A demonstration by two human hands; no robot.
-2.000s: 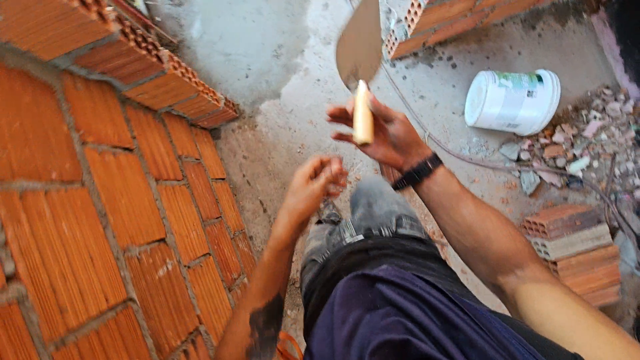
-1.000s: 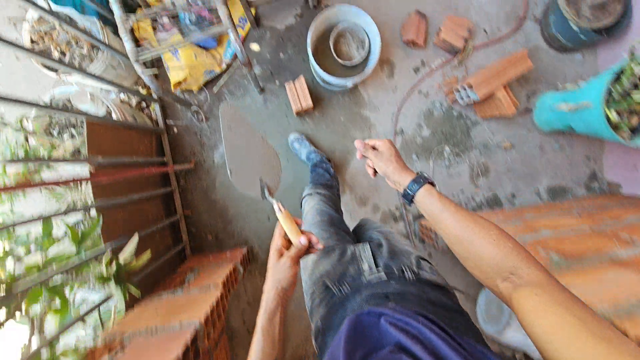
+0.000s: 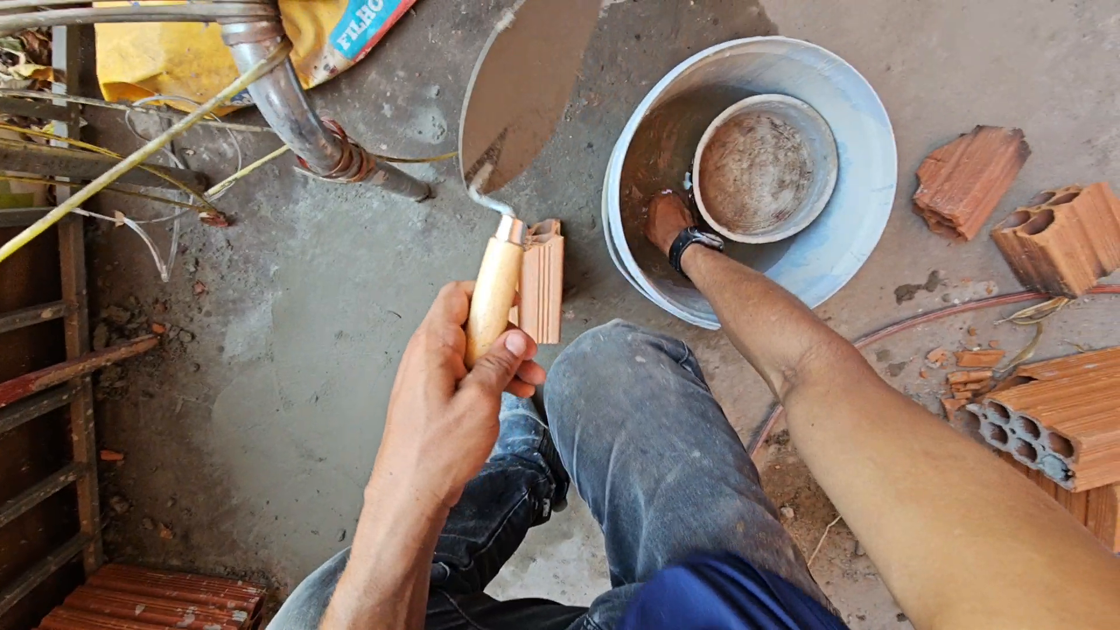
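My left hand is closed around the wooden handle of a mason's trowel, whose broad metal blade points away from me. Deep inside a white plastic bucket is my right hand, its fingers partly hidden at the murky contents and beside a small round container. Whether those fingers hold anything cannot be told. A small piece of hollow clay brick stands on the concrete floor behind the trowel's handle.
Broken brick pieces and a larger hollow brick lie at the right, near a reddish hose. Metal bars line the left side. A bent metal pipe with wires and a yellow sack are at the upper left.
My right hand was empty over the floor one second ago and is now inside the bucket. The trowel, in my right hand two seconds ago, is in my left. The view has shifted greatly.
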